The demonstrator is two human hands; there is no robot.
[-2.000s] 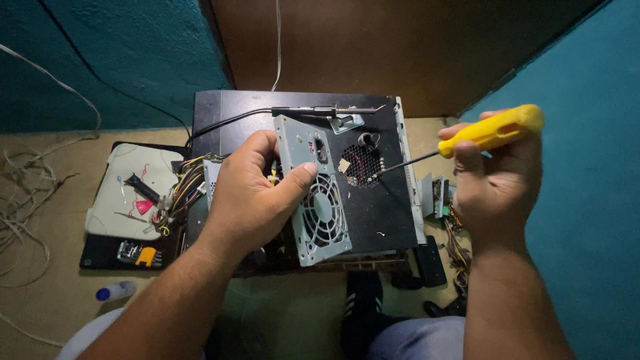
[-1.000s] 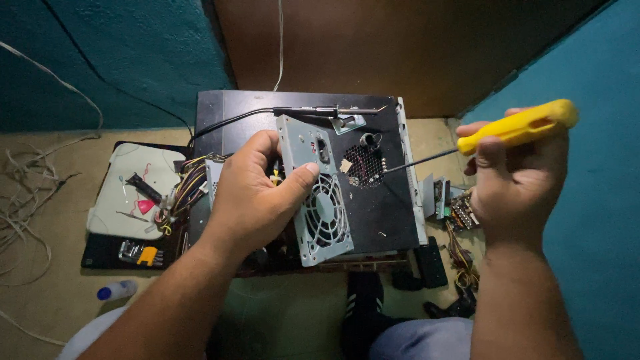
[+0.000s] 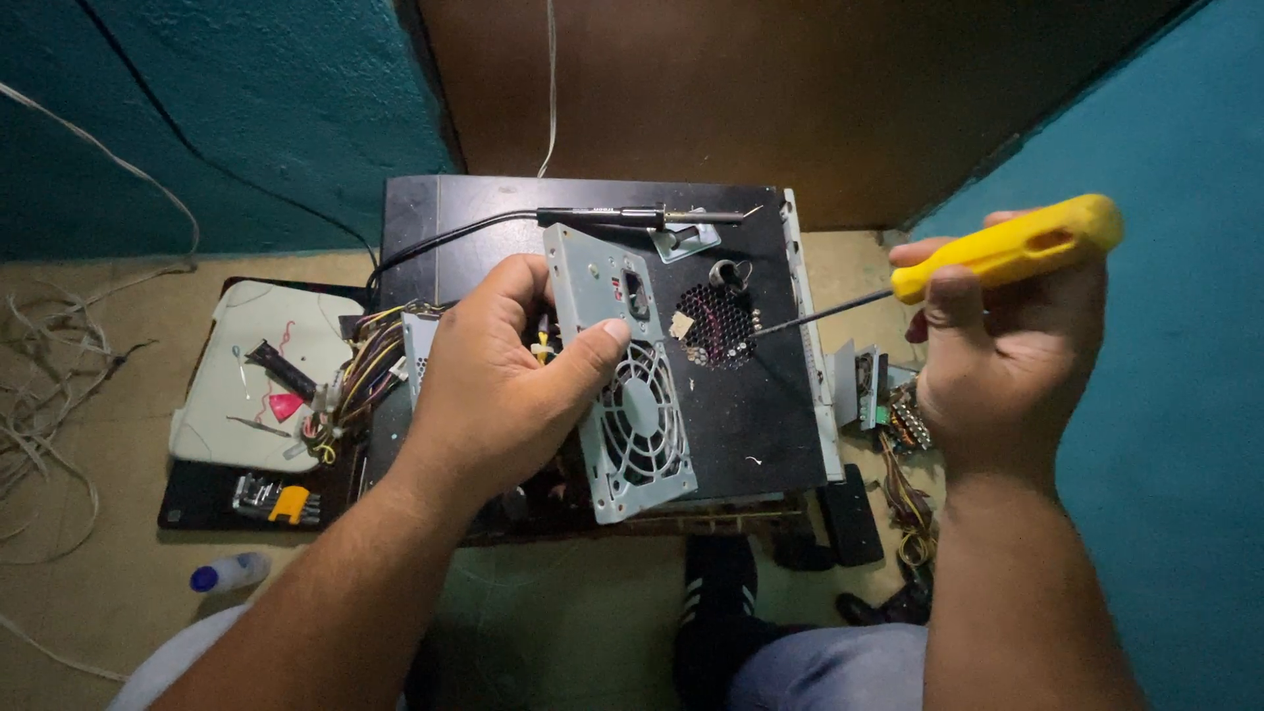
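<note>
My left hand (image 3: 523, 370) grips the metal casing of a computer power supply (image 3: 647, 395), tilted so its fan grille and power socket face up. A bundle of coloured cables (image 3: 380, 365) lies left of it. My right hand (image 3: 1007, 346) holds a yellow-handled screwdriver (image 3: 1017, 247), its shaft pointing left. The tip appears over the honeycomb vent (image 3: 716, 326) of the black computer case panel (image 3: 780, 425), near several small screws; whether it touches them I cannot tell. A soldering iron (image 3: 642, 217) lies across the panel's far part, its metal tip over a small metal stand (image 3: 686, 240).
At left, a white tray-like lid (image 3: 212, 405) carries small parts, with a hex key set (image 3: 276, 502) below it. A blue-capped bottle (image 3: 229, 573) lies on the floor. Circuit boards and cables (image 3: 904, 484) lie right of the case. Loose white cable (image 3: 44, 415) is at far left.
My right hand moved a little to the right with the screwdriver between the first and second frames. The left hand stays on the metal casing.
</note>
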